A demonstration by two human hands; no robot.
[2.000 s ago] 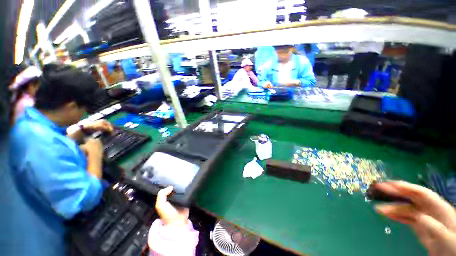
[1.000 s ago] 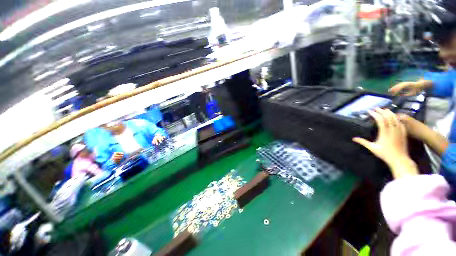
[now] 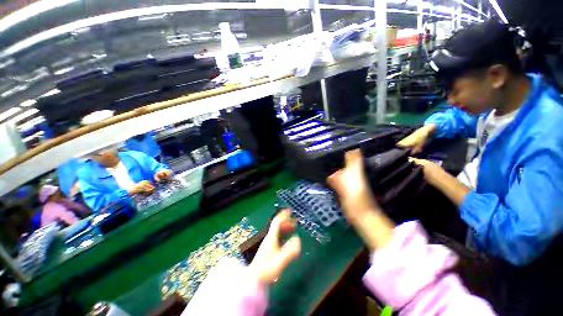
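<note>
My right hand (image 3: 353, 185) is blurred, raised in front of the stacked black foam trays (image 3: 302, 157), fingers apart. No held thing can be made out in it. Pale, shiny slabs (image 3: 308, 133) lie in the top tray's pockets. My left hand (image 3: 276, 248) is over the bench, fingers partly curled. A dark patch shows at its fingertips, but I cannot tell whether it is held. Many tiny loose rings (image 3: 207, 258) lie spread left of it. A dark block (image 3: 252, 245) is partly hidden behind it.
Clear sheets with dark round dots (image 3: 318, 203) lie before the trays. A worker in blue (image 3: 518, 166) reaches to dark trays (image 3: 392, 166) on the right. A low dark tray (image 3: 231, 185) with a blue item (image 3: 241, 160) stands at the far side. Another worker (image 3: 120, 179) sits opposite.
The view has swung right since the first frame. Since the second, my left hand has come into view and my right hand has moved left from the tray's right end.
</note>
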